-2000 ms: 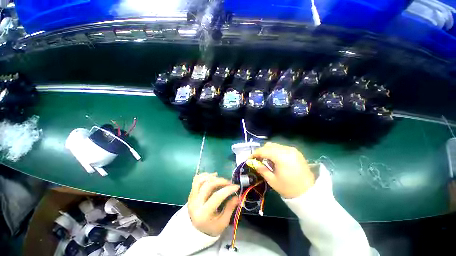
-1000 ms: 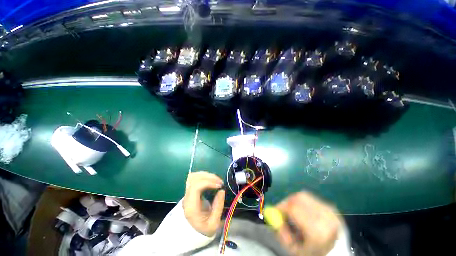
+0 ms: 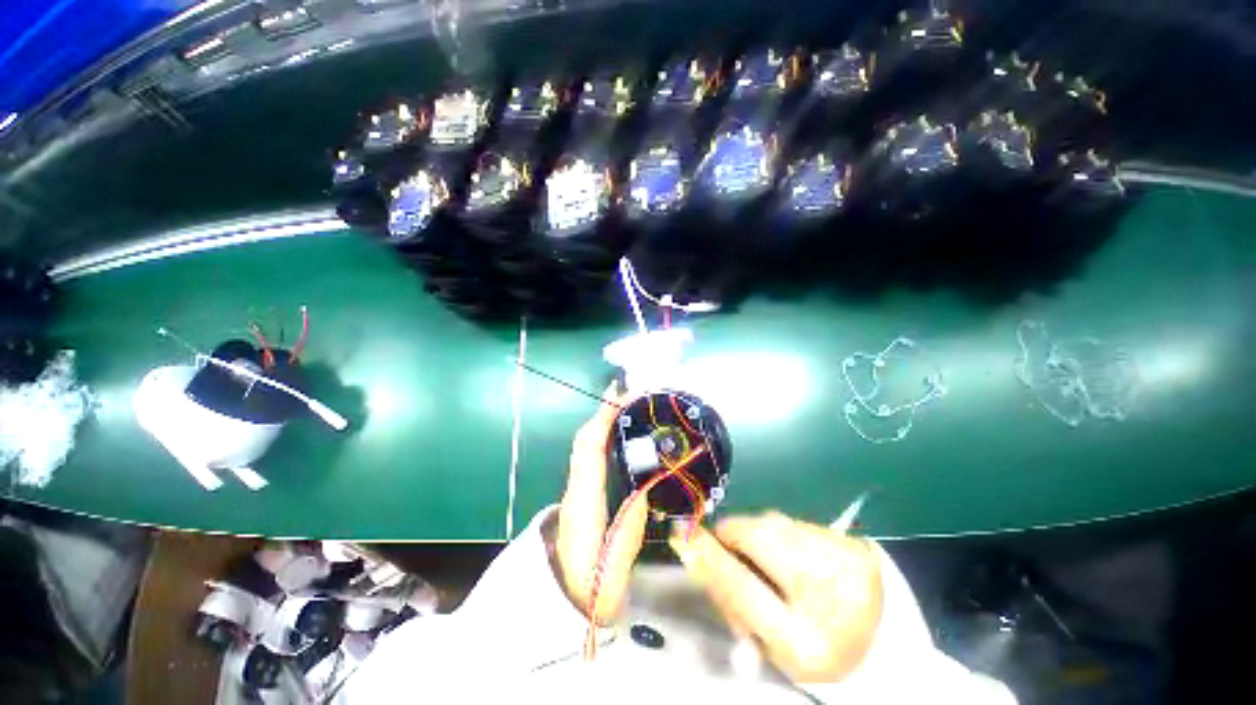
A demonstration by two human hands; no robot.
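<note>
The camera housing [image 3: 650, 361] has a white neck and a round black opening facing up, with a small silvery-white part [image 3: 642, 455] inside. Red, yellow and black wires [image 3: 613, 540] rise from the opening and hang over its lower left rim. My left hand [image 3: 595, 517] holds the housing from its left side. My right hand [image 3: 792, 592] is at the lower right rim, its fingertips closed on a short red-orange wire lead there. A thin pale tip shows behind this hand; I cannot tell what it is.
Another white housing [image 3: 221, 438] with a black opening lies at left on the green mat [image 3: 413, 482]. Rows of black modules with boards [image 3: 658, 179] stand behind. Thin coiled leads [image 3: 893, 390] lie at right, a whitish heap [image 3: 42, 420] far left. A carton [image 3: 172, 606] holds white and black parts.
My left hand has closed around the side of the housing. My right hand swung down and away with a yellow item, then came back to the lower rim; the yellow no longer shows.
</note>
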